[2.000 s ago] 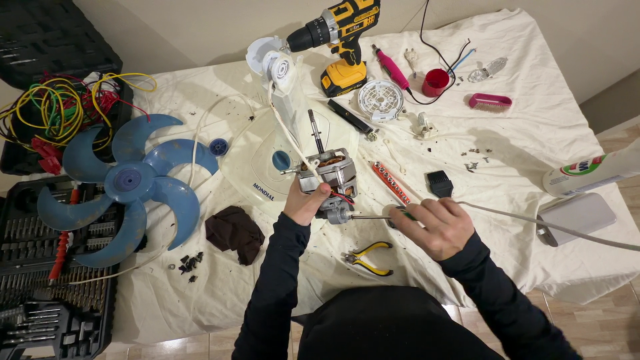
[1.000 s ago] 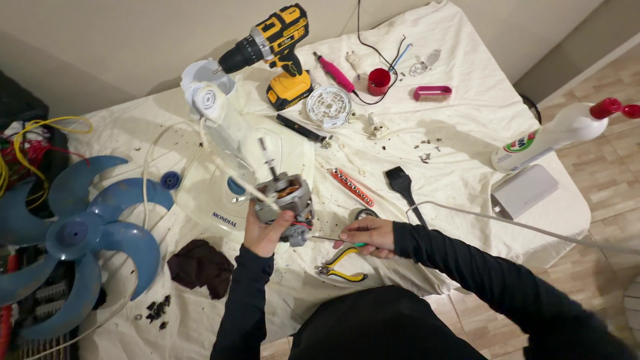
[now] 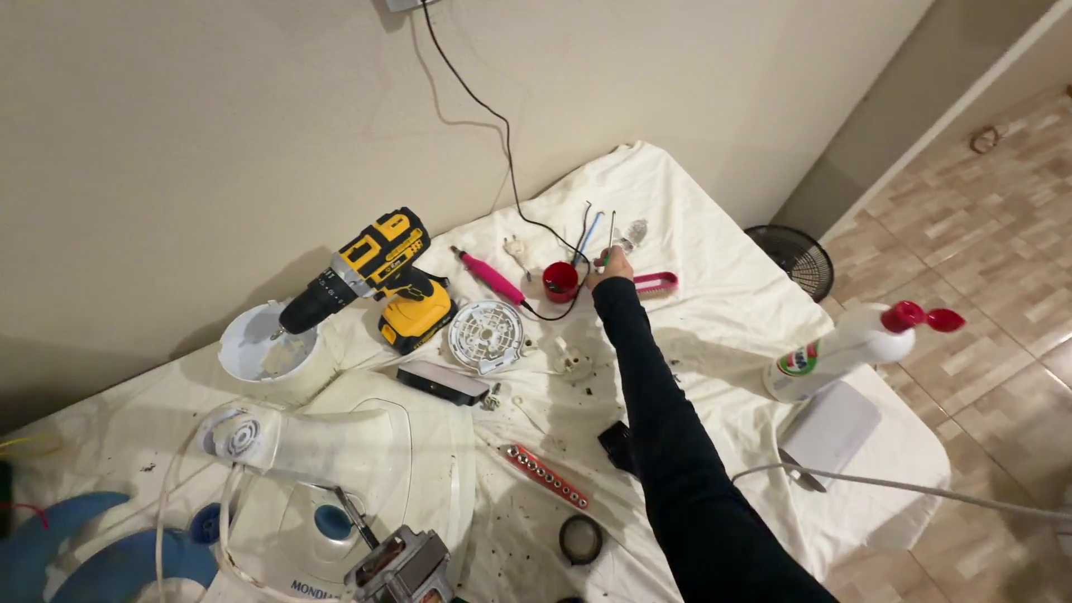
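My right hand (image 3: 613,266) reaches to the far right part of the cloth-covered table, closed on a small screwdriver (image 3: 612,230) whose thin shaft points away from me. Just left of the hand stands a red cup (image 3: 560,282), and right of it lies a pink-handled brush (image 3: 656,282). A blue thin tool (image 3: 593,229) lies beyond the cup. The fan motor (image 3: 402,566) with its metal shaft shows at the bottom edge, by the white fan base (image 3: 435,469). My left hand is out of view.
A yellow cordless drill (image 3: 368,268) stands at the back beside a white plastic housing (image 3: 268,343). A pink corded tool (image 3: 492,277), a round white grille (image 3: 487,336), a red socket rail (image 3: 546,476) and black tape (image 3: 580,538) lie mid-table. A white bottle (image 3: 837,352) stands right, near blue fan blades' opposite side.
My right hand has moved away from the motor to the far side of the table, beside the red cup. My left hand has left the view. The view has shifted strongly.
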